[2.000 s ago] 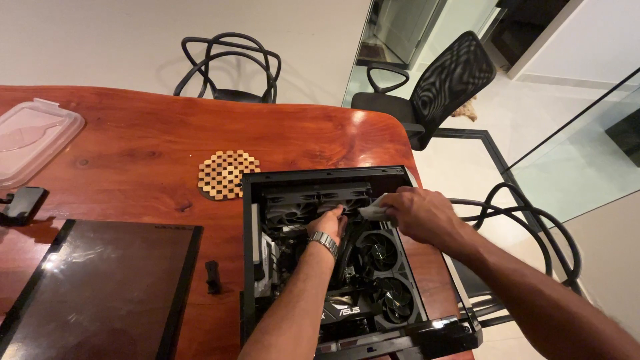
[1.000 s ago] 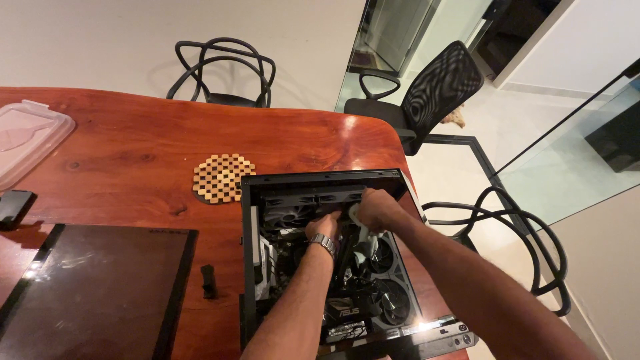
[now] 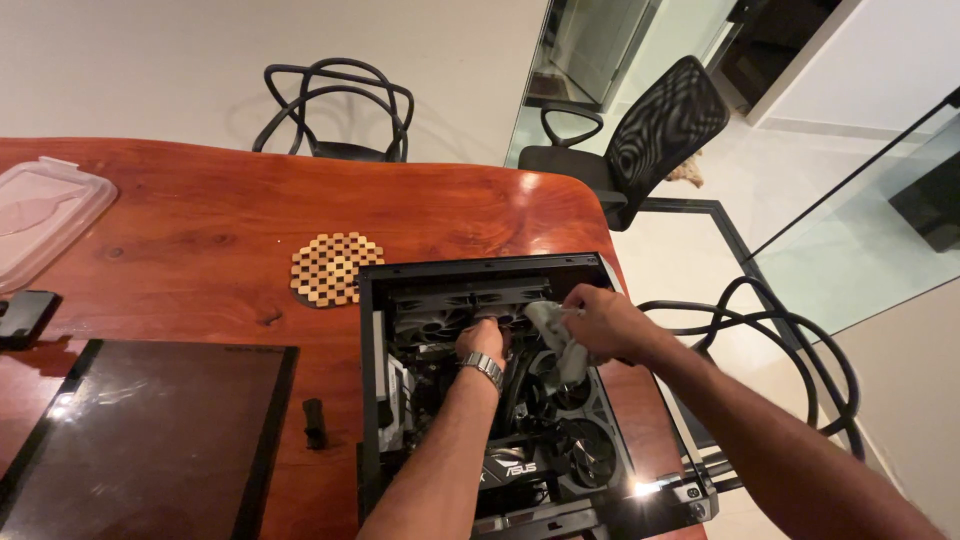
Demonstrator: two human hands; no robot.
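A black computer case (image 3: 480, 264) lies on its side on the wooden table, its inside exposed. Within it are radiator fans (image 3: 431, 324) along the far side, round fans (image 3: 589, 454) at the right and an ASUS graphics card (image 3: 521, 469). My left hand (image 3: 484, 341), with a metal-band watch (image 3: 484, 369) on the wrist, reaches in and touches the far fans; its fingertips are partly hidden, so a hold cannot be told. Above the case's right side, my right hand (image 3: 604, 322) grips a pale cloth (image 3: 559, 337) that hangs down over the fans.
A tinted glass side panel (image 3: 150, 442) and a small black part (image 3: 314, 424) lie left of the case. Beyond are a wooden trivet (image 3: 334, 270), a plastic lid (image 3: 45, 217) and a black object (image 3: 30, 319). Black chairs (image 3: 667, 135) stand around the table (image 3: 187, 195).
My right hand has lifted from inside the case toward its right side, and more of the pale cloth shows. My left hand stays at the far fans.
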